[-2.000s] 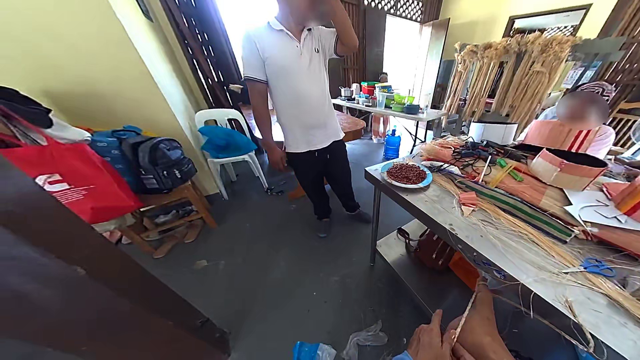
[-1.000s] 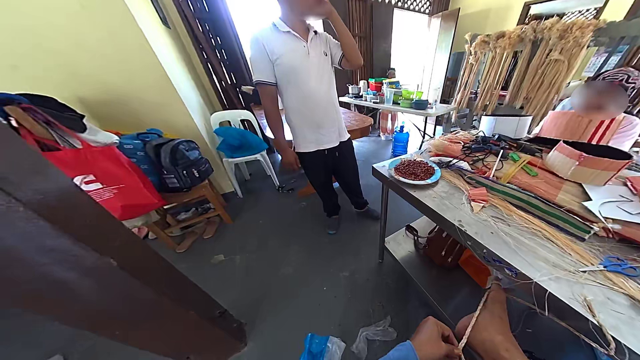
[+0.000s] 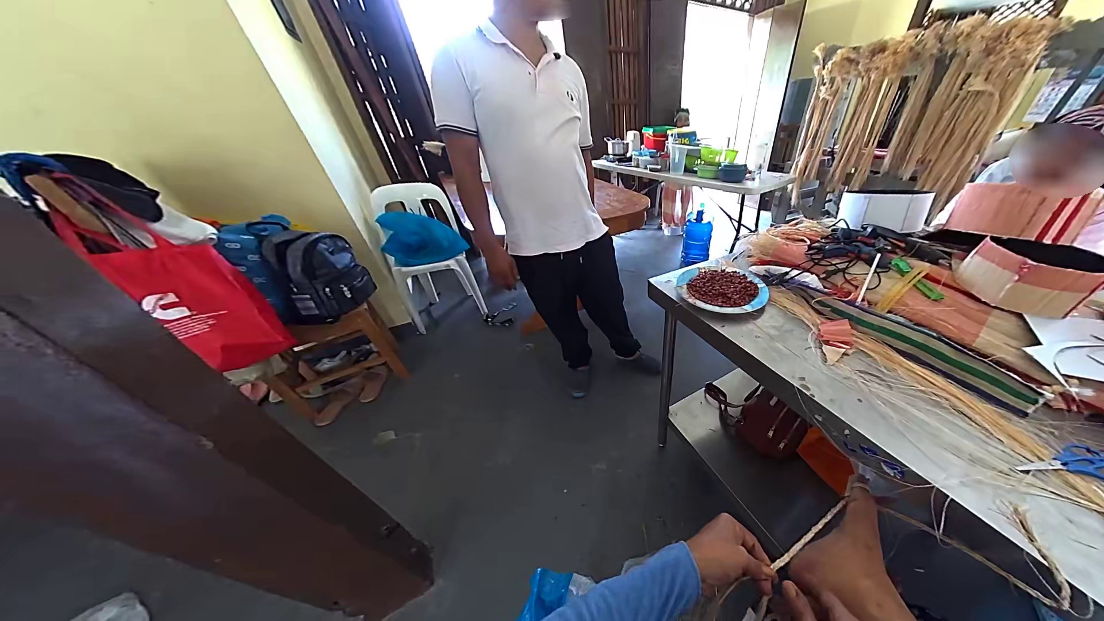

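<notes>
A thin braided cord of plant fibre (image 3: 811, 535) runs taut from the toes of a bare foot (image 3: 845, 561), which rests against the table's edge at the lower right. My left hand (image 3: 729, 552), below a blue sleeve, pinches the near end of the cord between thumb and fingers. Fingertips of my right hand (image 3: 806, 604) show beside it at the bottom edge, close to loose strands; most of that hand is out of frame. Another length of cord (image 3: 975, 548) trails from the foot to the right, under and past the table edge.
The metal table (image 3: 742, 341) holds a plate of reddish seeds or beads (image 3: 723, 289), loose fibres (image 3: 931, 379), a striped woven strip (image 3: 931, 354) and blue-handled scissors (image 3: 1078, 461). A person (image 3: 535, 147) stands beyond; another sits behind the table. A dark post (image 3: 216, 431) crosses the left.
My left hand has moved up along the cord since one second ago, and fingers of my right hand have come into view. The standing person has lowered the raised arm from the face.
</notes>
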